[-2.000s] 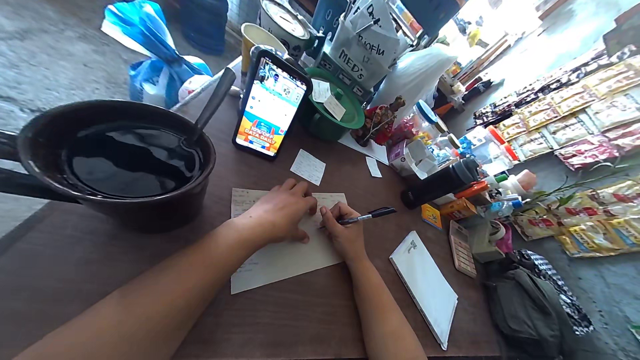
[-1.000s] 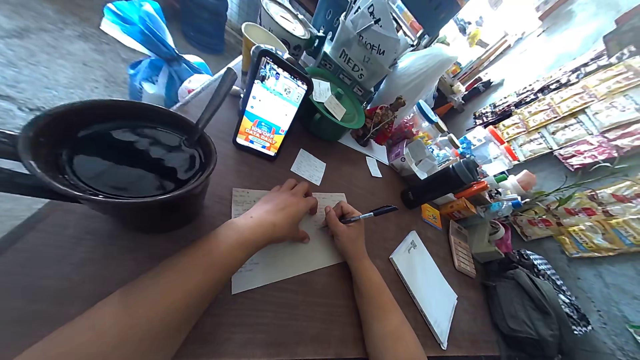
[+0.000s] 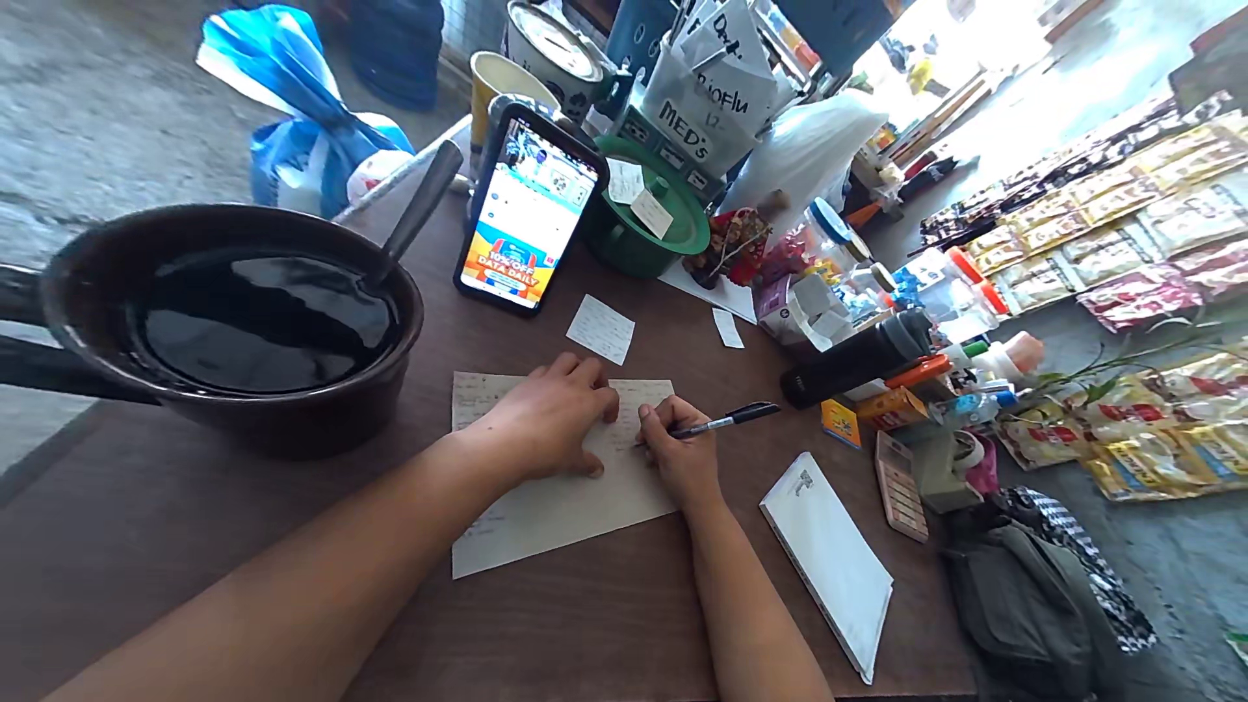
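A sheet of paper (image 3: 575,507) with handwriting lies on the brown table (image 3: 546,624). My left hand (image 3: 551,419) rests flat on its upper middle, fingers somewhat spread, holding nothing. At the sheet's right side my right hand (image 3: 682,448) grips a pen (image 3: 726,420); the tip is at the paper, mostly hidden by the fingers, and the dark end points right. A small written note (image 3: 601,330) lies just beyond the sheet, and a smaller slip (image 3: 727,329) is farther right. A smartphone (image 3: 531,210) with its screen lit stands tilted behind the note.
Left stands a dark mug (image 3: 234,419) of dark liquid with a spoon (image 3: 424,200). A white pad (image 3: 829,565) and a calculator (image 3: 901,487) are right. Behind are a green lidded pot (image 3: 639,244), a black bottle (image 3: 858,359) and jars. A dark bag (image 3: 1024,595) is beside the table.
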